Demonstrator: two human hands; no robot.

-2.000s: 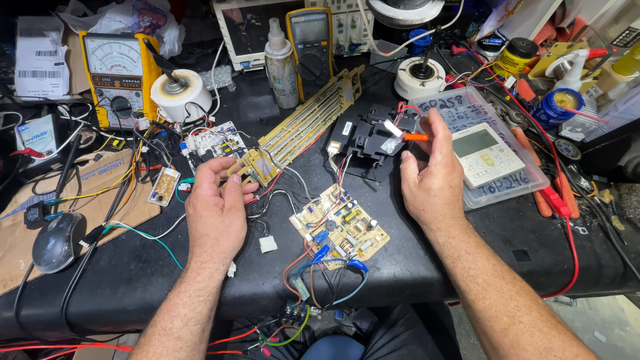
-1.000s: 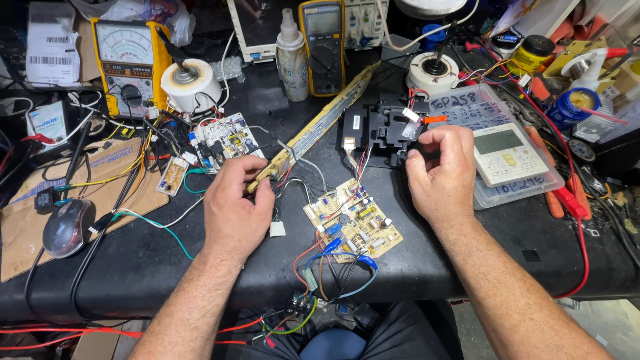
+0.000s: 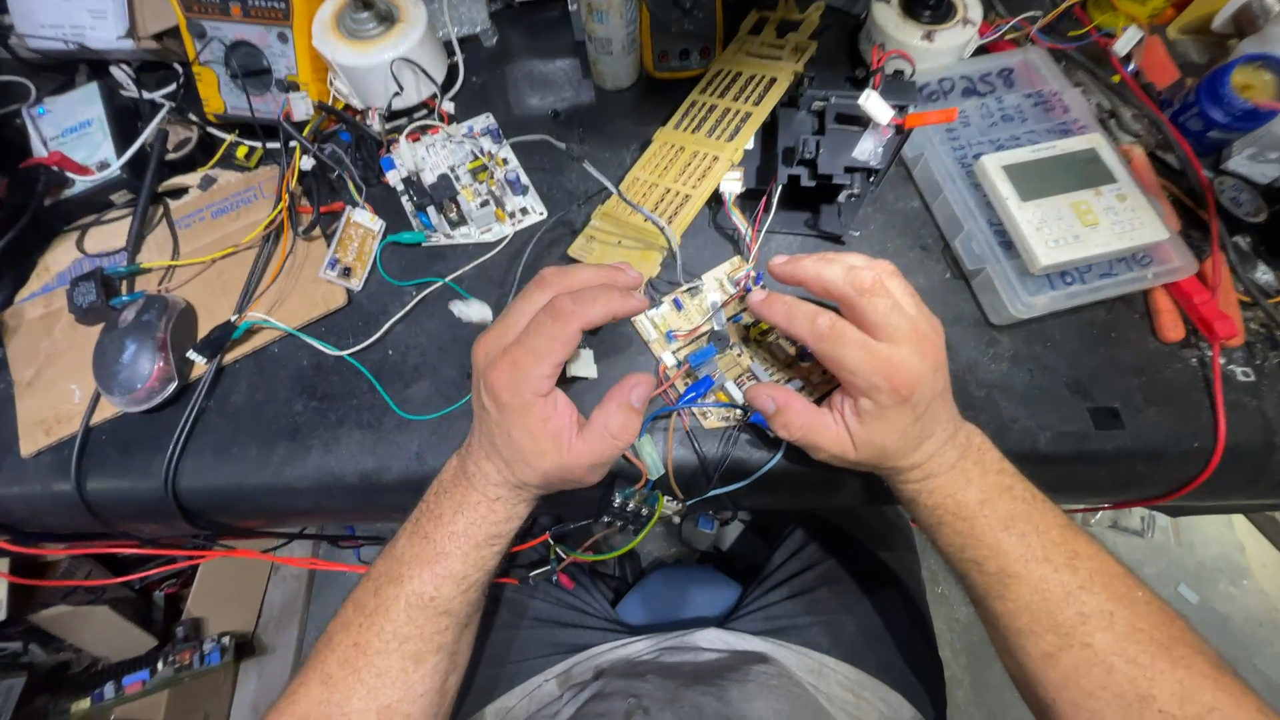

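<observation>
A tan circuit board [image 3: 715,325] with wires and blue crocodile clips lies near the bench's front edge, between both hands. At its left edge is my left hand [image 3: 560,375], fingers apart and curved. My right hand [image 3: 855,360] reaches over the board's right side, fingers apart; its fingertips hide part of the board, and whether they touch it I cannot tell. Behind the board lies a yellowish slotted plastic panel [image 3: 690,150], flat on the bench. Right of the panel sits a black plastic housing [image 3: 825,150] with wires running to the board.
A white circuit board [image 3: 465,185], a small board [image 3: 352,245] and a computer mouse [image 3: 145,350] are at left. An analog multimeter [image 3: 250,60] stands behind. At right, a wall controller [image 3: 1075,200] rests on a plastic organizer box [image 3: 930,170]. Loose cables cross the bench's front edge.
My left hand has let go of the yellowish panel, which was tilted on edge and now lies flat. Both hands have moved to the tan circuit board. The view has shifted closer.
</observation>
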